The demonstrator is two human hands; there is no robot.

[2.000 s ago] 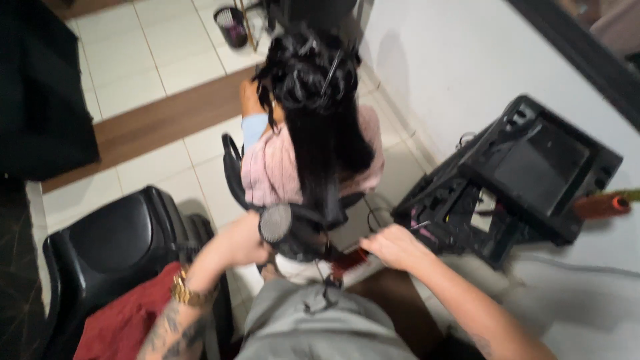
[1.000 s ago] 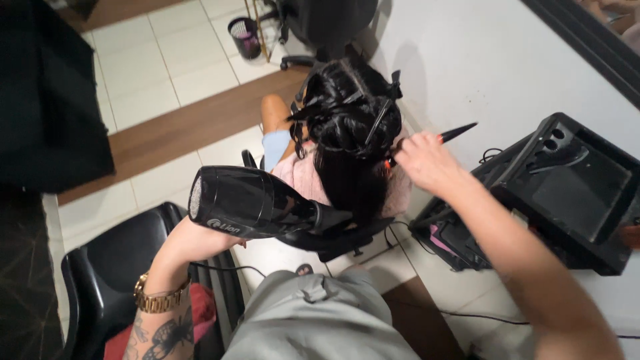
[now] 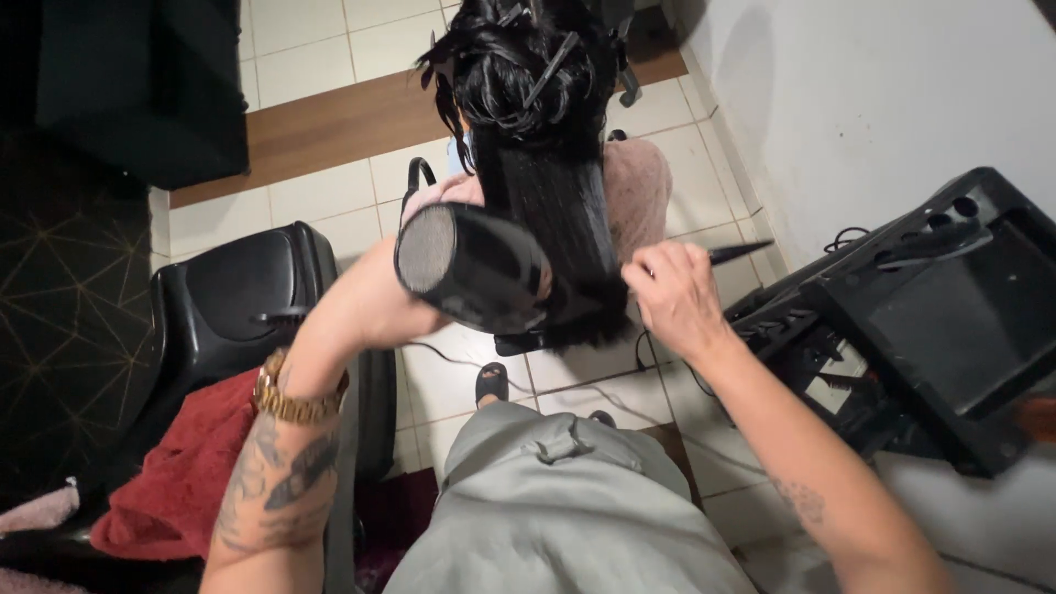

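Observation:
My left hand grips a black hair dryer, its round mesh end facing left and its other end over the lower part of a seated person's long black hair. Higher on the head, the hair is pinned up with clips. My right hand, to the right of the hair ends, is closed around a tool with a black pointed handle; its working end is hidden by the hand and hair. A pink towel covers the person's shoulders.
A black salon trolley with trays stands at the right by the white wall. At the left is a black padded chair with a red towel. A dark cable runs near the tiled floor.
My right hand has moved from beside the upper hair down to the hair ends. The pointed handle, upright-slanting one second ago, now lies flatter. The dryer remains in my left hand.

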